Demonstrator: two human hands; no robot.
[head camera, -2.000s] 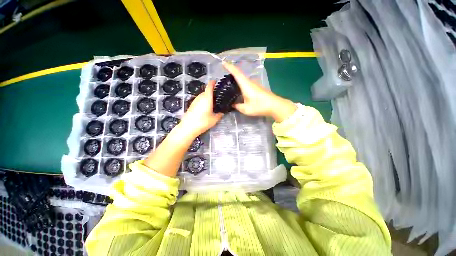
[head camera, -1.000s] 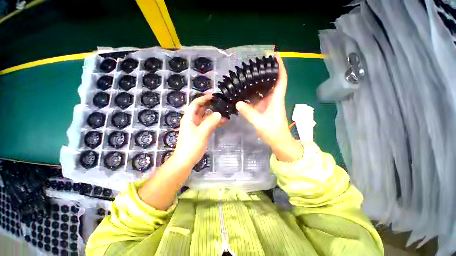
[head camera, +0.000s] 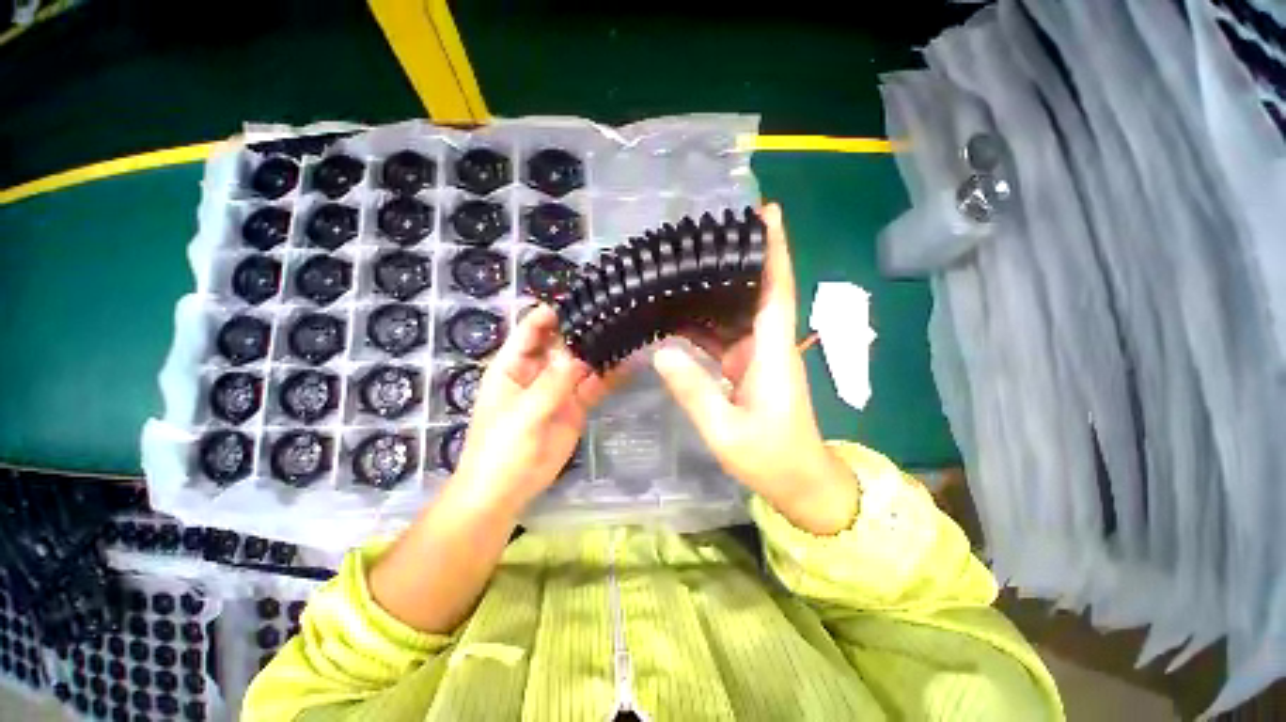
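Note:
A curved stack of black watch cases (head camera: 663, 282) is held above the right part of the blister tray (head camera: 635, 176), like a ribbed roll. My left hand (head camera: 529, 409) grips its lower left end. My right hand (head camera: 755, 409) holds its right end, with the thumb below the stack. The translucent white tray lies flat, with black watch cases (head camera: 402, 279) in its left and middle pockets. Some pockets are hidden behind the hands and the stack.
A white cloth (head camera: 845, 343) lies right of the tray with a thin orange stick (head camera: 808, 343). A translucent bottle (head camera: 924, 243) with shiny metal parts stands beside a tall layered grey-white pile (head camera: 1114, 325). Filled trays (head camera: 155, 656) and a glossy black heap (head camera: 50, 557) are lower left.
The stack looks longer and sits a little lower than one second ago. Two seconds ago it was a compact bunch between my hands. The cloth and orange stick are now uncovered.

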